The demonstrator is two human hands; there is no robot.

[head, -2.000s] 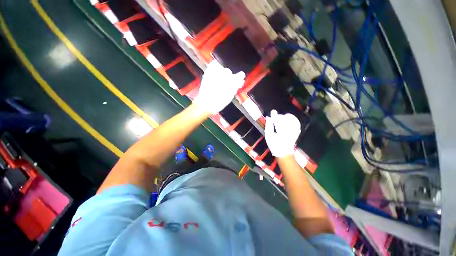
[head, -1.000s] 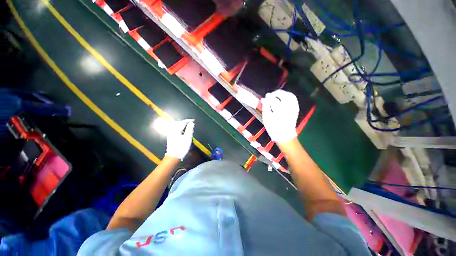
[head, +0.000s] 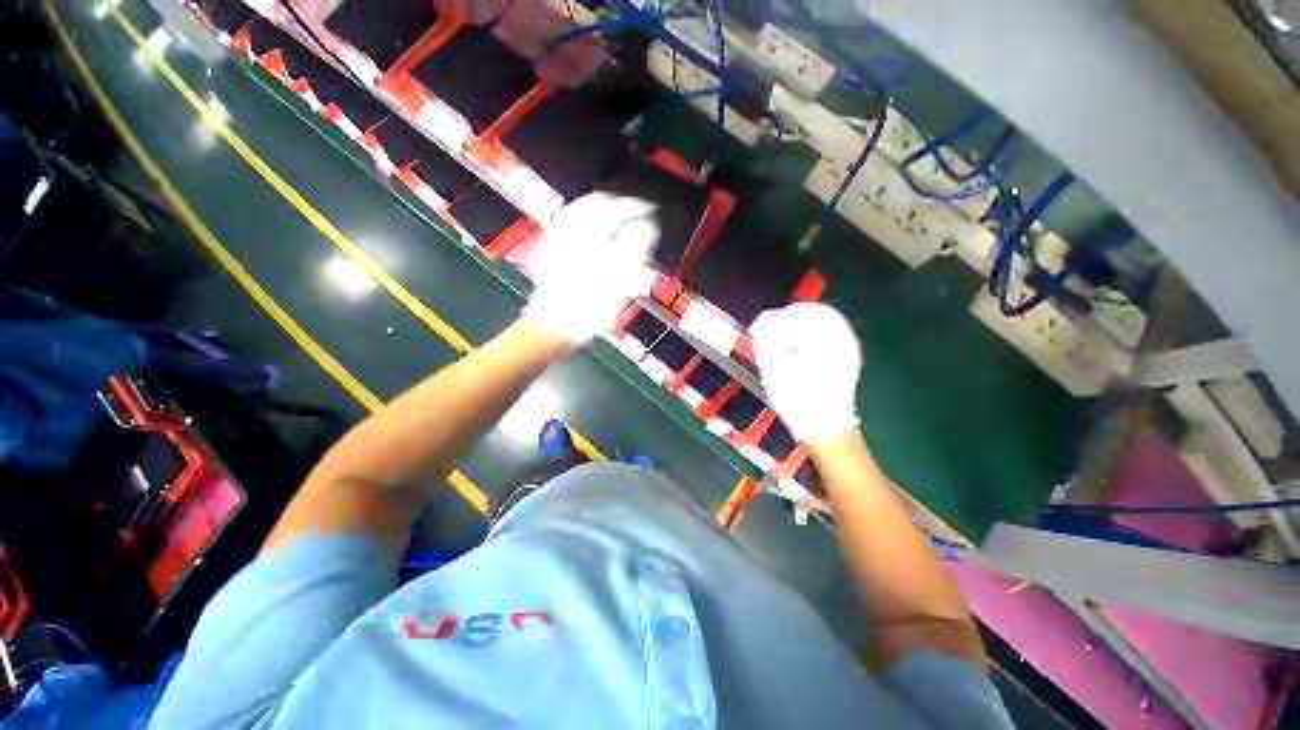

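Black electronic units [head: 627, 160] with red holders [head: 709, 228] lie in a row on the shelf, edged by red-and-white strips. My left hand [head: 592, 261], in a white glove, is over the front edge of the row; its fingers are blurred and overexposed. My right hand [head: 808, 367], also in a white glove, is at the right end of the row, beside a red holder piece. Whether either hand grips anything cannot be made out. A second, lower row of black units with red holders [head: 687, 374] runs along below the front edge.
Off-white power strips [head: 898, 178] with blue cables [head: 1009, 243] lie at the back of the green shelf [head: 948, 414]. A grey beam [head: 1141, 578] and pink mat [head: 1048, 628] are at the lower right. A pink-lined tray [head: 200, 506] and blue clothing are at the left.
My left hand has moved from above the floor back to the row's front edge. My right hand has shifted slightly right and down. The view has shifted along the shelf.
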